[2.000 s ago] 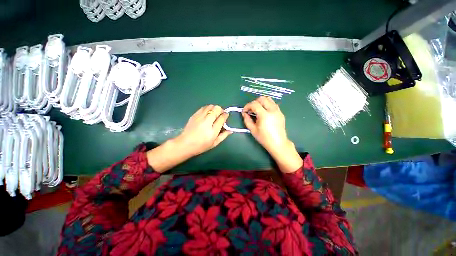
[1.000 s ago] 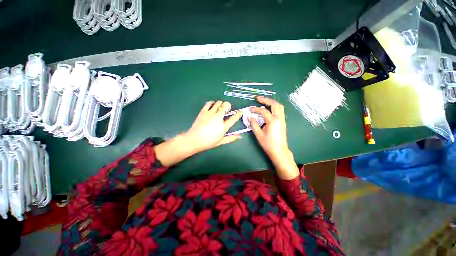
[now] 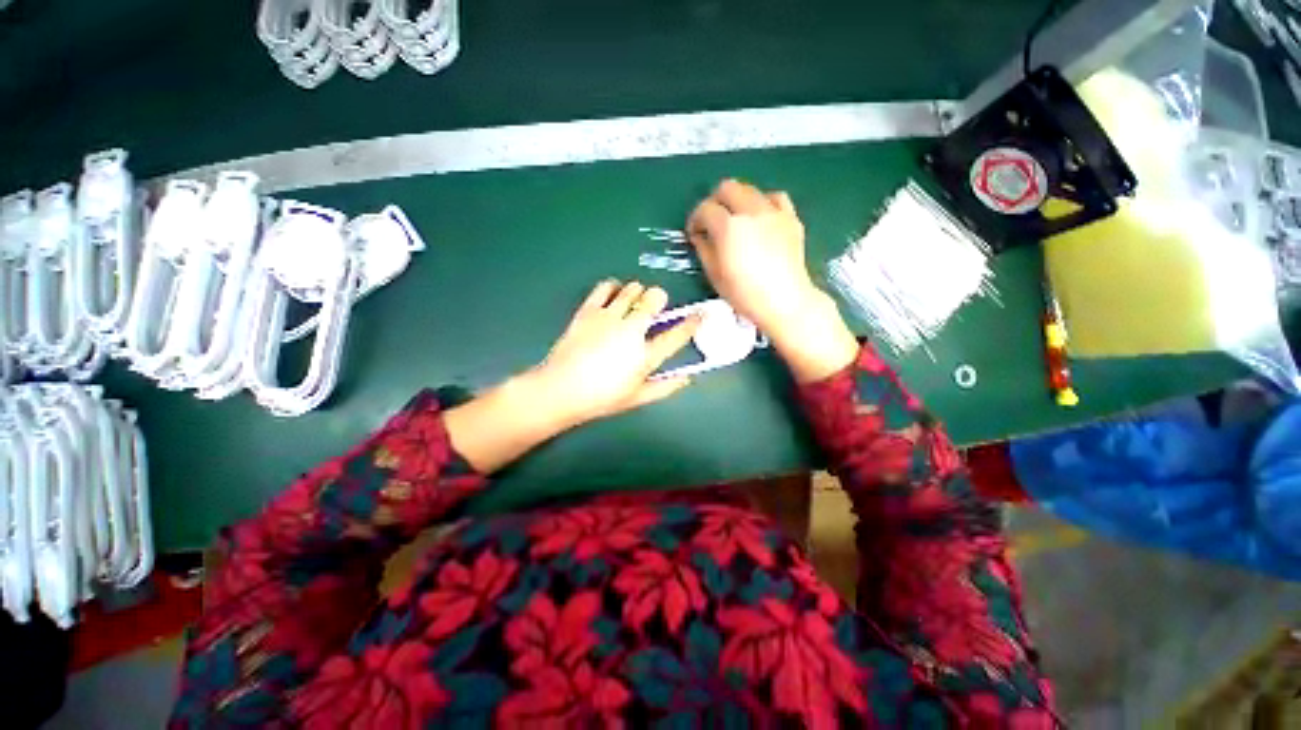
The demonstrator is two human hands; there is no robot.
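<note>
A white looped housing [image 3: 725, 334] lies on the green bench in front of me, its round end to the right. My left hand [image 3: 606, 357] holds its loop end, fingers over the frame. My right hand [image 3: 749, 254] is above the housing, over the right ends of several thin white strips [image 3: 664, 261]; its fingers are bent, and whether they pinch a strip is hidden. A dense pile of strips [image 3: 915, 268] lies to the right.
Stacked white housings [image 3: 296, 321] stand at left, with more at the lower left [image 3: 72, 492]. A black fan [image 3: 1030, 160], a screwdriver [image 3: 1057, 342], a small ring [image 3: 966, 375] and a yellow sheet [image 3: 1141, 285] lie at right. A metal strip [image 3: 571, 140] crosses behind.
My right hand has left the round end of the housing and moved up to the loose strips. My left hand stays on the housing. Earlier, the round end was turned toward my left hand or hidden.
</note>
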